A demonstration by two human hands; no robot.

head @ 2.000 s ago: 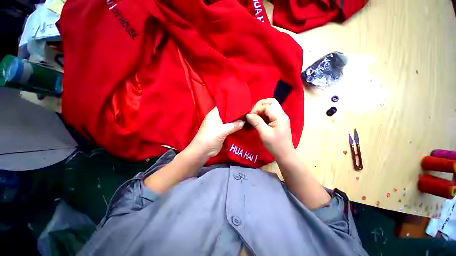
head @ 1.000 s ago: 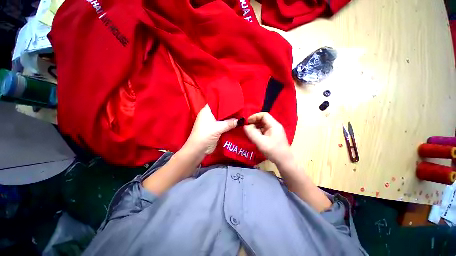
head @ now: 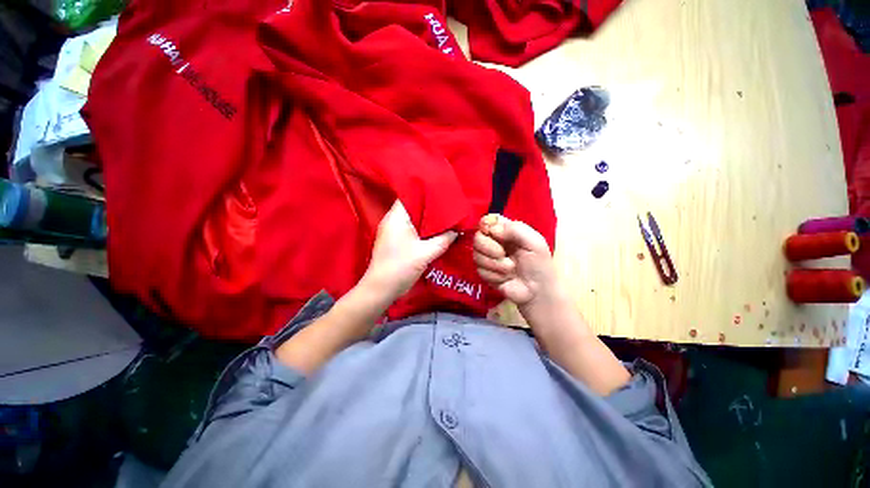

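Note:
A red garment (head: 382, 124) with white "HUA HAI" lettering and a black strip (head: 506, 179) lies over the near table edge and my lap. My left hand (head: 403, 255) pinches a folded edge of the garment between thumb and fingers. A tiny dark spot shows at its fingertips; I cannot tell whether it is the button. My right hand (head: 515, 259) is just right of it, with thumb and forefinger pinched together and the other fingers curled. Any needle or thread between its fingertips is too small to see.
On the pale table (head: 706, 124) lie a clear plastic bag with dark contents (head: 574, 120), small dark buttons (head: 600, 189) and thread snips (head: 656, 250). Red thread cones (head: 822, 285) and a magenta one (head: 832, 225) lie at the right edge. A green bottle-like object (head: 48, 210) is at far left.
My right hand has moved slightly away from my left fingertips, its fingers more curled. The dark button seen at the left fingertips is now mostly hidden. The view has shifted, moving the table items left.

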